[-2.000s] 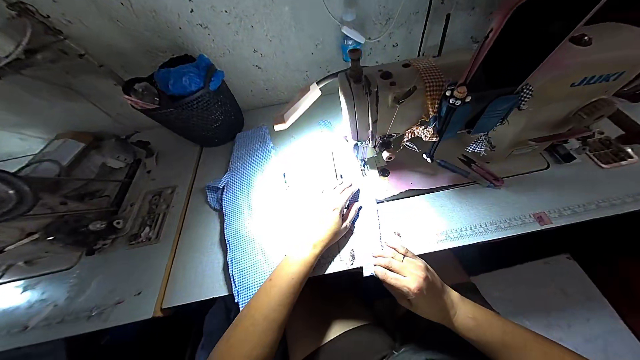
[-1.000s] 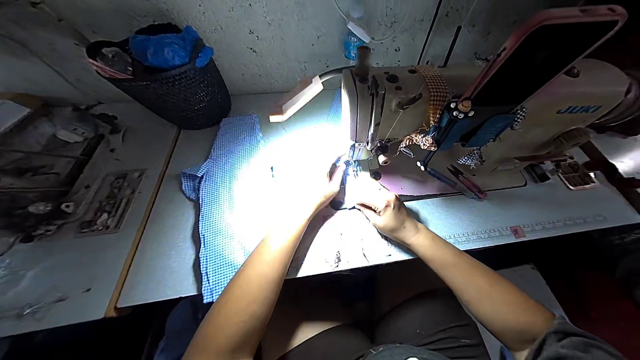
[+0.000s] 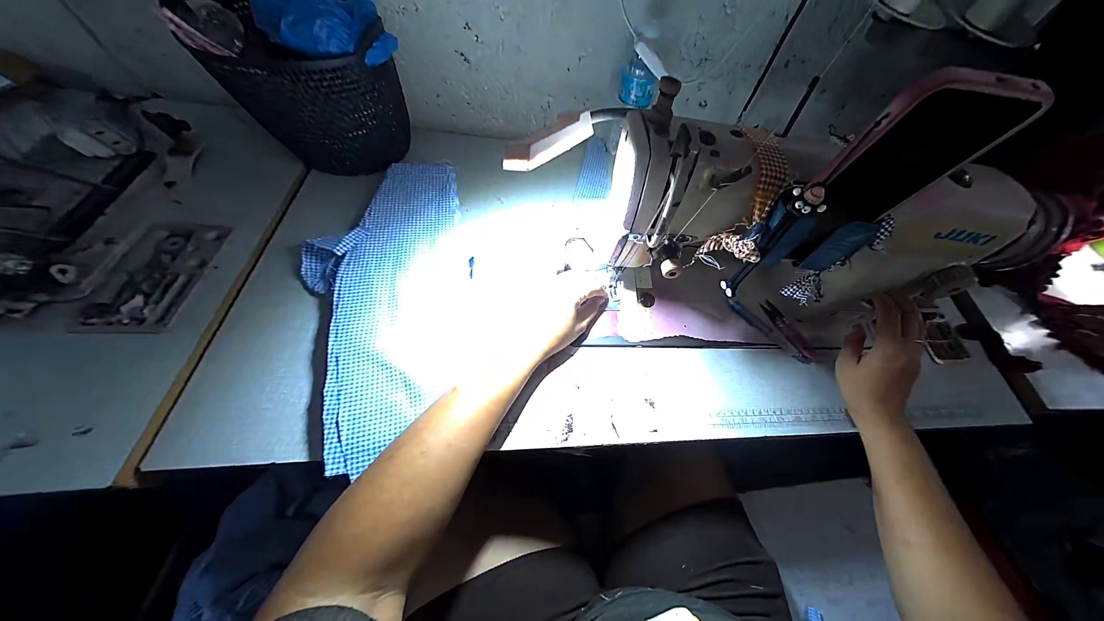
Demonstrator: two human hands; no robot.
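A Juki sewing machine [image 3: 828, 216] stands on the worktable. Blue-and-white checked fabric [image 3: 371, 310] lies left of it, partly washed out by the lamp's glare. My left hand [image 3: 582, 310] is beside the needle area, fingers bent; glare hides whether it grips any cloth. On the right, my right hand [image 3: 884, 354] touches the machine's base near the stitch lever, its fingertips partly hidden. A strip of checked cloth [image 3: 593, 171] shows behind the machine head.
A black woven basket [image 3: 345, 112] with blue plastic stands at the back left. A phone [image 3: 940, 138] is mounted over the machine. Thread snips [image 3: 785, 332] lie on its bed, and a ruler [image 3: 780, 417] runs along the front edge. A lamp [image 3: 548, 142] juts leftward.
My right hand has moved right, from near the needle to the machine's right end. My left hand stays by the needle. The strip of cloth behind the machine head now shows.
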